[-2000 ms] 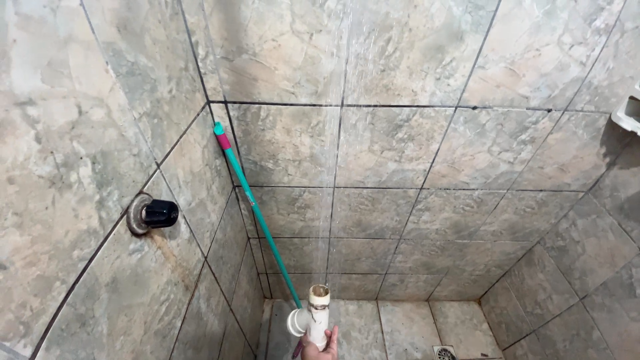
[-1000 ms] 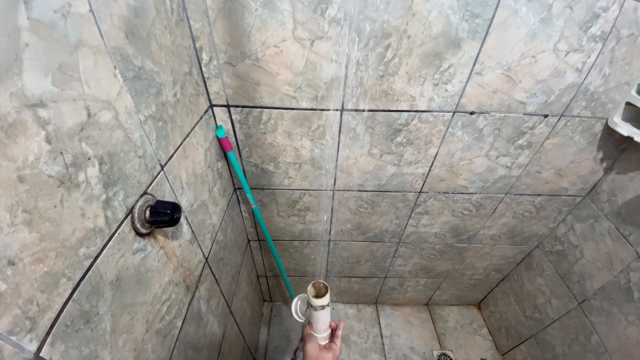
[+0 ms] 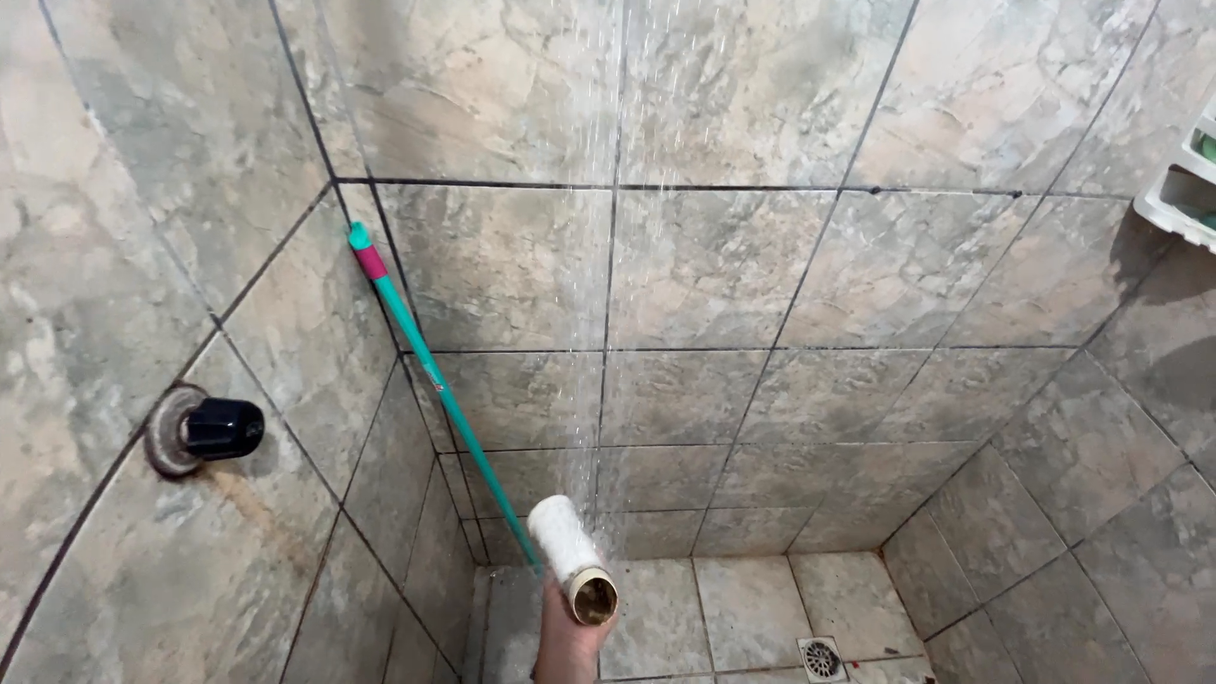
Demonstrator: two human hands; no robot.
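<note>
My left hand, low in the middle of the head view, is closed around a white plastic pipe fitting. The fitting lies tilted, its round open end toward me, with brown grime inside. Its upper part is wet, and falling water streams down around it. Part of the fitting's far side is hidden, as are some of my fingers. Just beyond it, to the left, a teal pole with a magenta band leans into the corner. My right hand is out of view.
On the left wall is a black valve knob with a corroded flange and a brown stain below. A white plastic shelf hangs at the upper right. A square floor drain lies at the bottom right. Tiled walls surround the floor.
The fitting has turned in my hand's grip: its open end pointed upward before and now faces toward me, lower down. Its upper part is now under the falling water.
</note>
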